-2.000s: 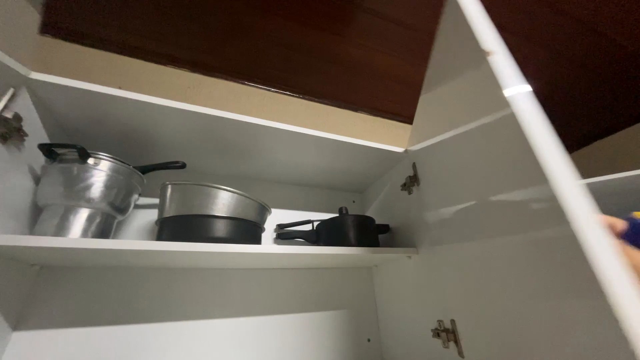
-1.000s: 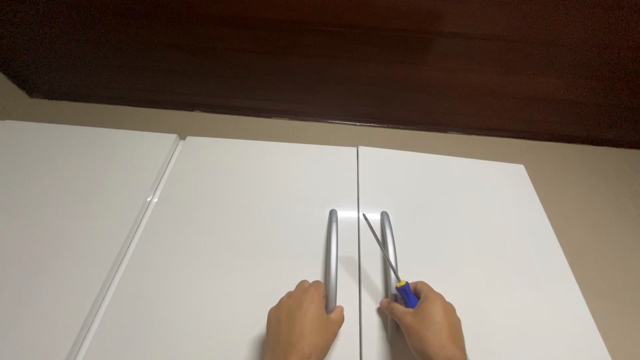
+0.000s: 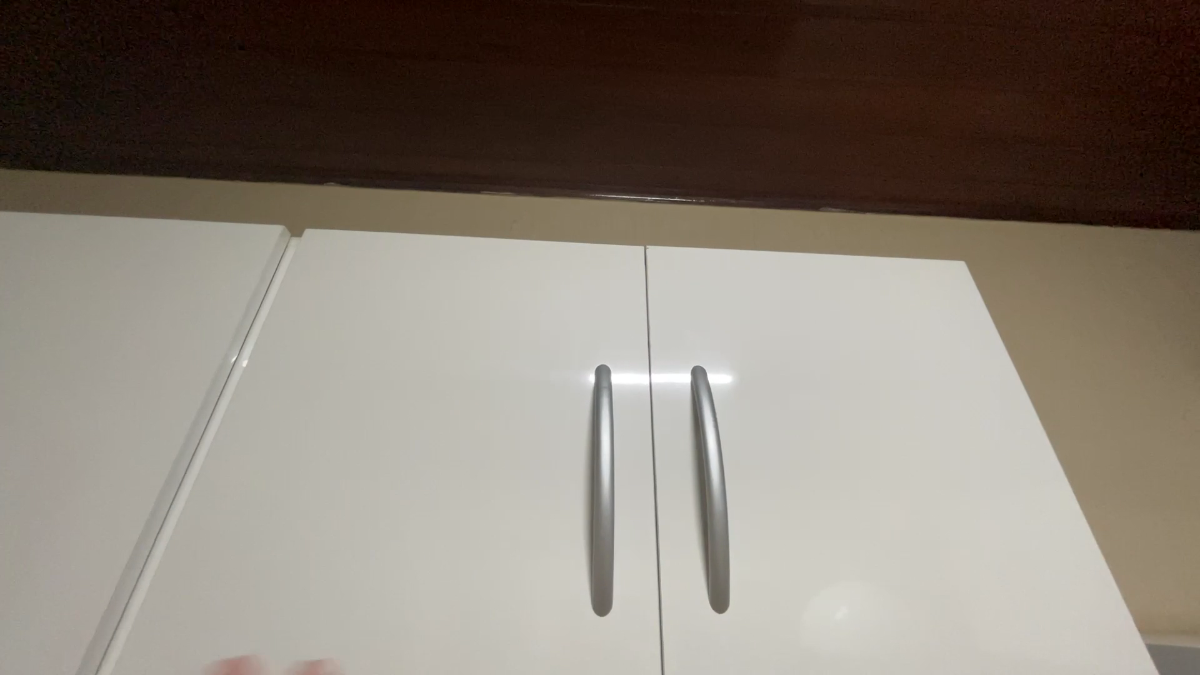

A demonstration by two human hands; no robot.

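Two white glossy cabinet doors stand closed side by side, the left door (image 3: 422, 422) and the right door (image 3: 844, 422), with a thin gap between them. Each bears a curved grey metal handle, the left handle (image 3: 604, 492) and the right handle (image 3: 712, 492). At the bottom edge, left of the handles, only blurred fingertips of my left hand (image 3: 272, 667) show, below the left door's handle and away from it. Whether they hold anything is hidden. My right hand is out of view, and so is the screwdriver seen earlier.
Another white cabinet door (image 3: 112, 422) adjoins on the left, past a slanting seam. Above runs a dark reddish-brown wooden ceiling (image 3: 600, 94), with a strip of beige wall (image 3: 1116, 375) under it and down the right side.
The open cabinet with pots on its shelf is now behind closed doors. Both hands were at the handles one second ago, the right with a screwdriver; they have left the handles, and the right is gone from view.
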